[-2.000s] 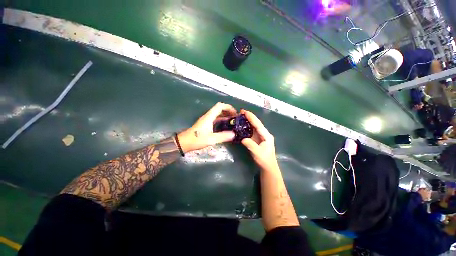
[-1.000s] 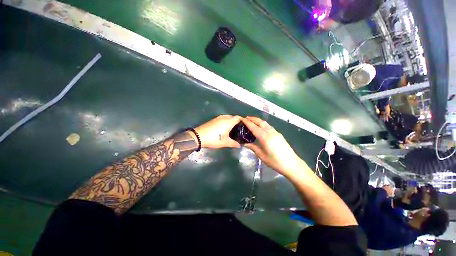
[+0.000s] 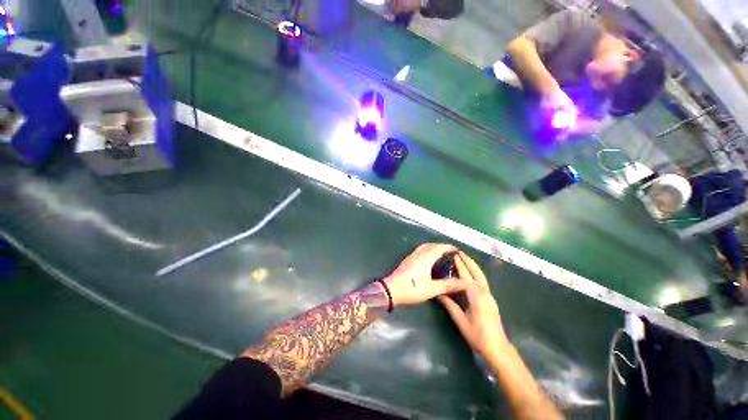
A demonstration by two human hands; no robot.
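A small black cylindrical unit (image 3: 445, 267) is held between my two hands over the dark green bench mat. It is mostly hidden by my fingers. My left hand (image 3: 418, 276), below the tattooed forearm, grips it from the left. My right hand (image 3: 476, 302) grips it from the right. Another black speaker unit (image 3: 390, 157) stands on the green belt beyond the white rail. A glowing blue-violet unit (image 3: 370, 115) is just behind it.
The scuffed white rail (image 3: 369, 194) crosses diagonally. A bent white strip (image 3: 246, 235) and pale scrap (image 3: 259, 275) lie on the mat. Blue-sided fixture (image 3: 120, 123) is at left. Black cloth (image 3: 679, 373) and white plug (image 3: 634, 326) are at right. A person (image 3: 566, 57) works across the belt.
The view has swung left, bringing the blue-sided fixture and lit units on the belt into the picture. Both hands still hold the black unit, now more covered by my fingers.
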